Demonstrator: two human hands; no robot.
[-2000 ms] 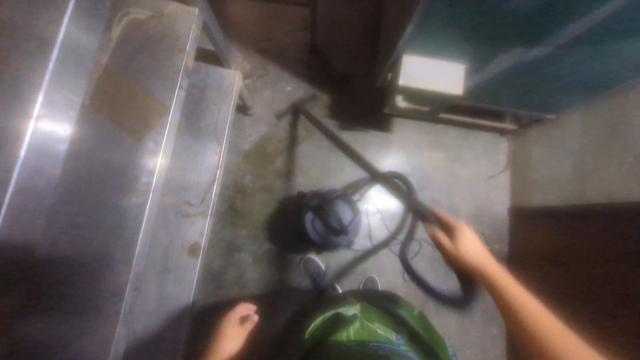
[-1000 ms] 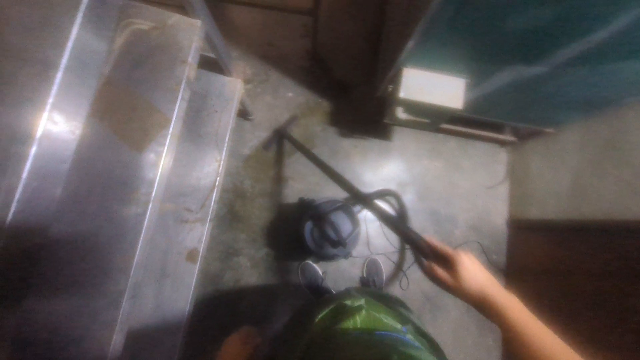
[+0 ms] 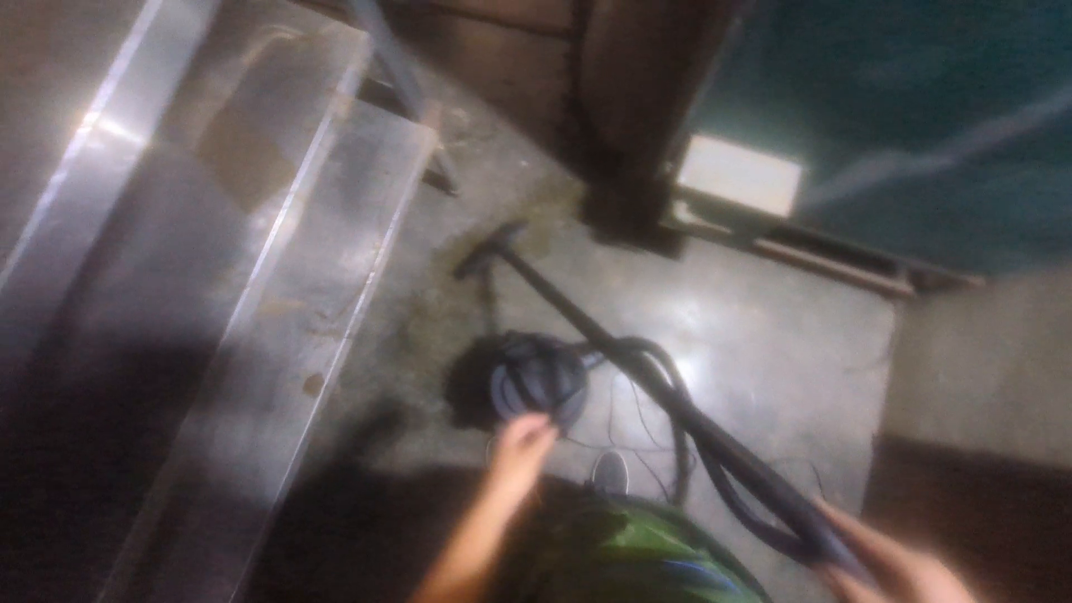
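My right hand [image 3: 896,561], at the lower right, is closed around the handle end of a dark vacuum cleaner wand [image 3: 636,368]. The wand slants up and left to its floor head [image 3: 490,249], which rests on the concrete floor. A dark corrugated hose [image 3: 680,435] loops beside the wand from the round canister vacuum cleaner [image 3: 540,381]. My left hand [image 3: 526,435] is in front of the canister's near edge; blur hides whether it touches the canister and how its fingers are set.
Metal steps or benches [image 3: 276,251] run along the left. A teal panel [image 3: 904,109] with a white rectangle [image 3: 739,176] stands at upper right. Thin cords [image 3: 615,448] lie on the floor [image 3: 779,335] near my shoe [image 3: 610,471]. A pale wall is at right.
My left hand has come up from the bottom edge to the canister. My right hand has moved down and right, still on the wand.
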